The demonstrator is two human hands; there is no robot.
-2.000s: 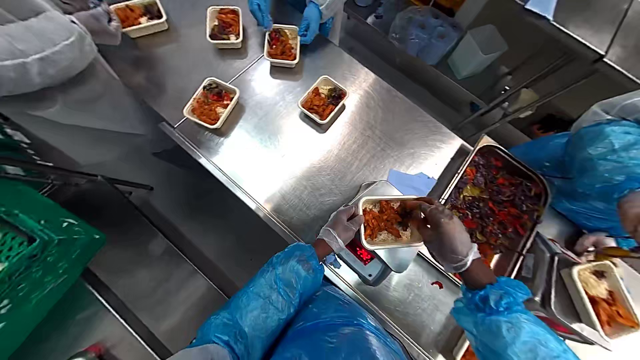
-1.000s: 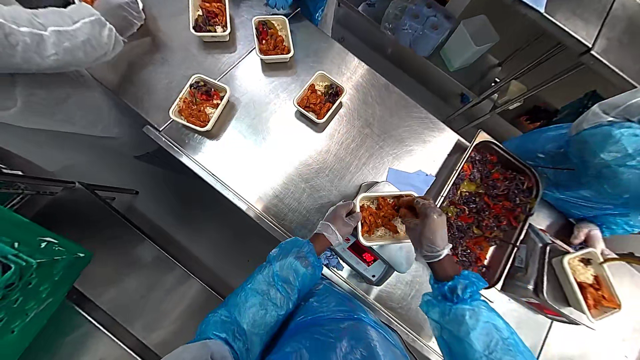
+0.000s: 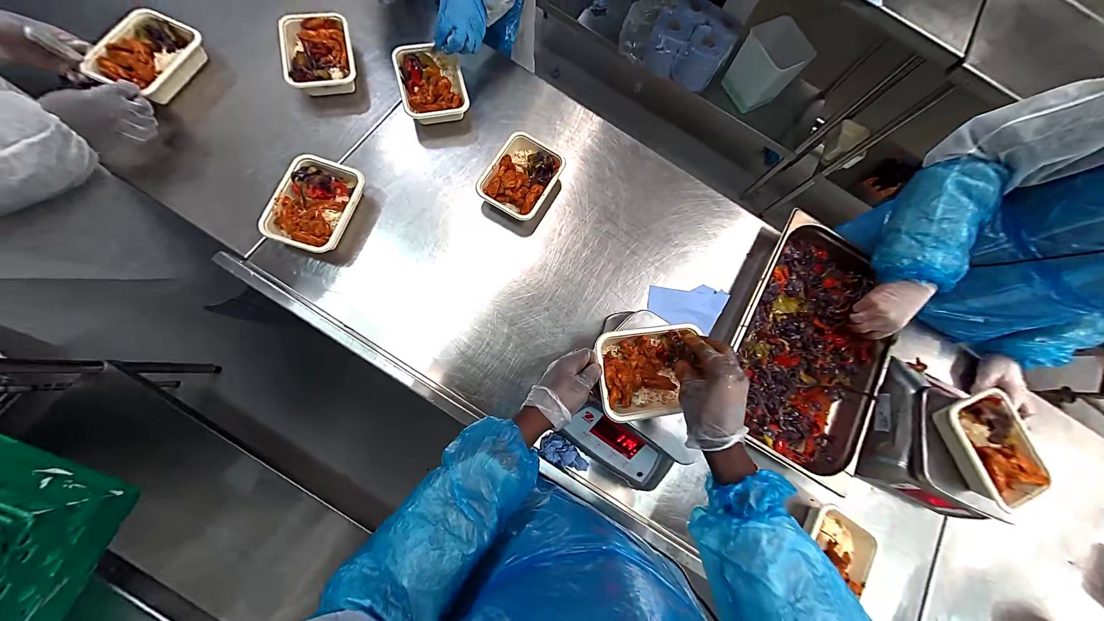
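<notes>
My left hand (image 3: 565, 386), in a clear glove, grips the left edge of a food tray (image 3: 642, 373) holding rice and orange-red pieces. My right hand (image 3: 714, 390), also gloved, is at the tray's right side, its fingers over the rim and touching the food at the upper right corner. Under the tray is a digital scale (image 3: 623, 444) with a lit red display. Right of my right hand stands a deep steel pan (image 3: 806, 345) of shredded purple cabbage and peppers. A blue paper sheet (image 3: 687, 305) lies behind the scale.
Several filled trays (image 3: 520, 176) stand on the steel table (image 3: 595, 233). A co-worker's gloved hand (image 3: 893, 309) reaches into the pan; their other holds a tray (image 3: 992, 448) by a second scale. Other co-workers' hands (image 3: 461, 24) are at the far trays. A green crate (image 3: 60, 526) is lower left.
The co-worker at the right has put a hand into the pan. At the upper left, another co-worker's hands are now at a tray. My hands remain at the tray over the scale.
</notes>
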